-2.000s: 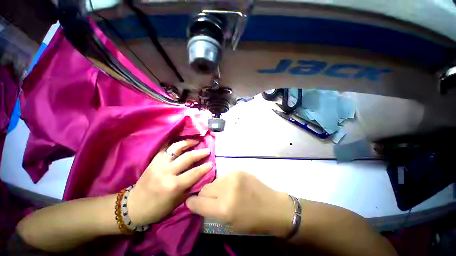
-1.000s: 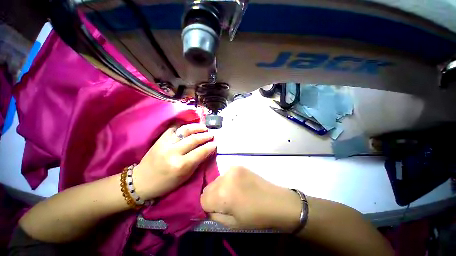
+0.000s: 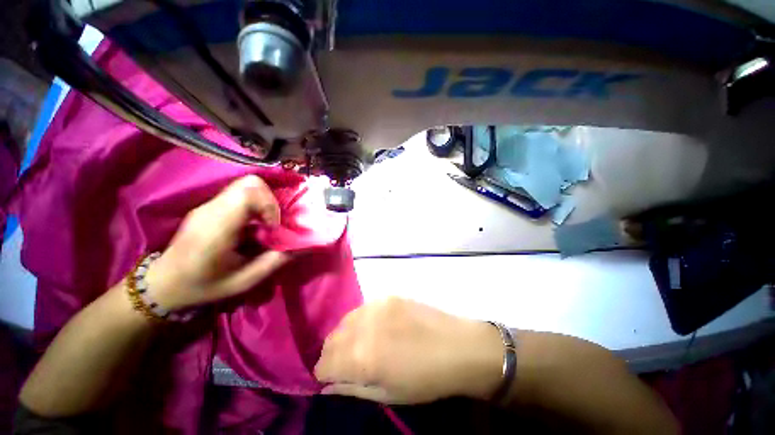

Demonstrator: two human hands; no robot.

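Observation:
The shiny magenta garment piece lies under the needle area and over the table's left part, hanging over the front edge. My left hand pinches a fold of it left of and in front of the needle; the fold is lifted. My right hand holds the cloth's edge at the table's front, its fingertips partly hidden. The silvery round knob stands at the cloth's right edge. The presser foot and needle area is small and glaring, so the needle is not clear.
The white sewing machine head spans the top. Behind the bed lie black-handled scissors, dark blue snips and pale blue-grey scraps. A black box-like item sits at the right.
My left hand has moved left from flat on the cloth near the knob and now lifts a fold. My right hand has shifted slightly left and down, still at the cloth's edge. The view has shifted.

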